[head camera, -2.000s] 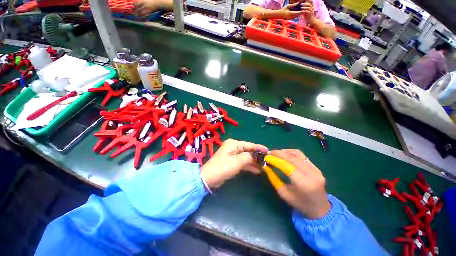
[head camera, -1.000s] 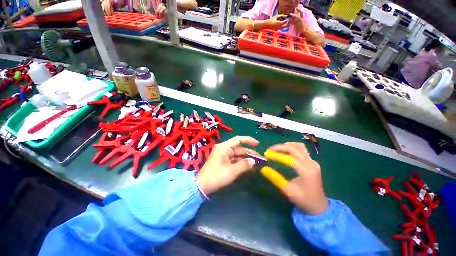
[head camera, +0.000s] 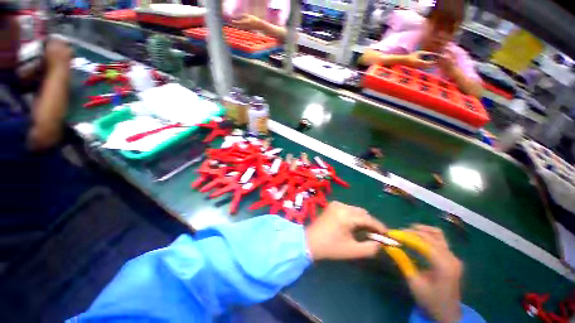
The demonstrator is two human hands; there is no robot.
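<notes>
My left hand is bare, in a light blue sleeve, and holds a small silver and dark module between thumb and fingers. My right hand wears yellow finger cots on thumb and index finger. These fingertips are at the module's right end; blur hides whether they grip it or only touch it. A pile of red spring clamps with silver bars and white patches lies left of my hands. More modules lie singly along the belt's white strip.
A green tray with white paper and a red stick sits left. Two bottles stand behind the pile. More red clamps lie right. A person is at far left; others sit opposite by red trays.
The view has swung left, bringing the person at far left into view. My hands have come together again around the module, which now shows its silver side.
</notes>
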